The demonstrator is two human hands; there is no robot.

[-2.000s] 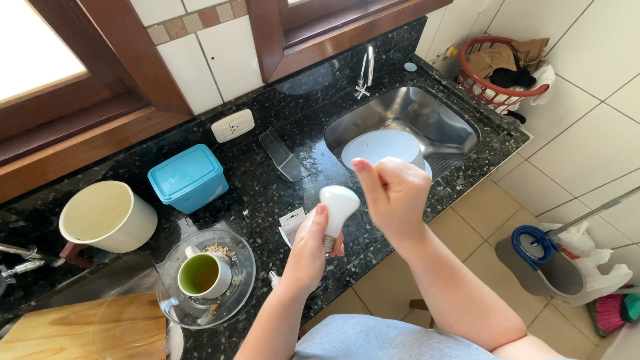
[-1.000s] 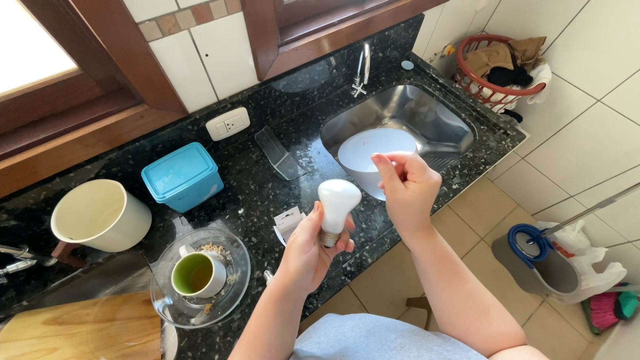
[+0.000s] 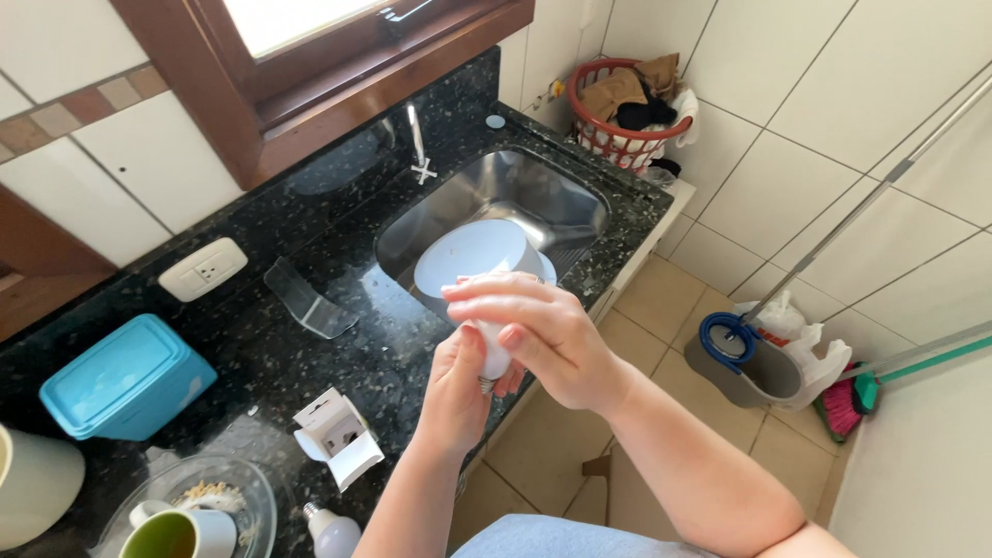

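Observation:
My left hand (image 3: 457, 387) grips a white light bulb (image 3: 492, 353) near its metal screw base, which points down. Cupped over the bulb's rounded top, my right hand (image 3: 542, 333) touches it with palm and fingers and hides much of it. On the dark granite counter to the left stands an opened small white cardboard box (image 3: 339, 438). Below that box lies a second light bulb (image 3: 333, 535) with its screw base up. Behind my hands a pale blue bowl (image 3: 473, 252) sits tilted in the steel sink.
A blue lidded container (image 3: 124, 376), a clear bent plastic piece (image 3: 306, 298) and a glass plate (image 3: 260, 496) bearing a green-lined cup (image 3: 182, 535) are on the counter. A red laundry basket (image 3: 620, 147) stands beyond the sink; a mop bucket (image 3: 744, 372) is on the floor at right.
My right hand has come from beside the bulb to over its top; my left hand keeps its hold. The view has shifted right, and the second bulb now shows.

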